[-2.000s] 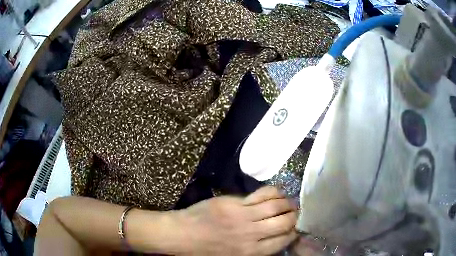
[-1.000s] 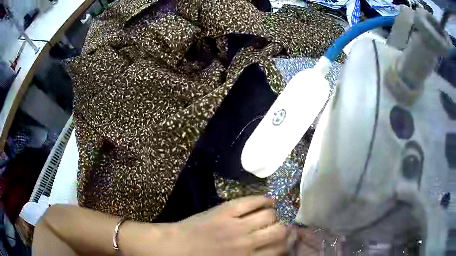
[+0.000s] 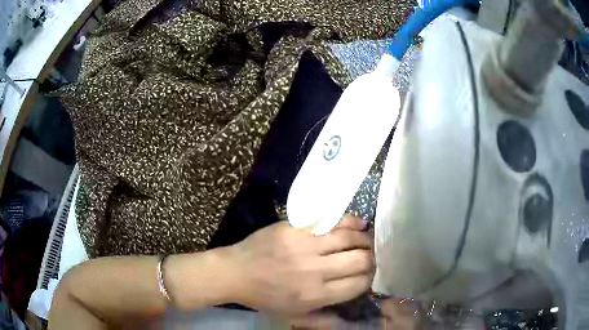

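Brown-black patterned fabric [image 3: 161, 142] with small cream specks lies bunched across the table, with plain dark fabric [image 3: 284, 148] along its right side. Grey-silver fabric [image 3: 361, 58] shows behind the white oval attachment [image 3: 345, 148]. My left hand [image 3: 303, 267], with a bracelet at the wrist, lies over the cloth beside the sewing machine head [image 3: 433, 161]. Its fingers are curled together on the cloth; their tips and the needle area are hidden. A blurred skin-toned patch at the bottom edge, under the machine head, looks like part of my right hand [image 3: 397, 314].
A blue hose [image 3: 429, 22] runs from the oval attachment to behind the machine head, which fills the right side. The table's wooden edge [image 3: 40, 84] curves along the left. A printed ruler [image 3: 59, 232] shows at the lower left, beside the patterned cloth.
The view has shifted, so the machine and attachment appear further left. My left hand sits higher against the attachment's lower end and covers more of the cloth there than one second ago.
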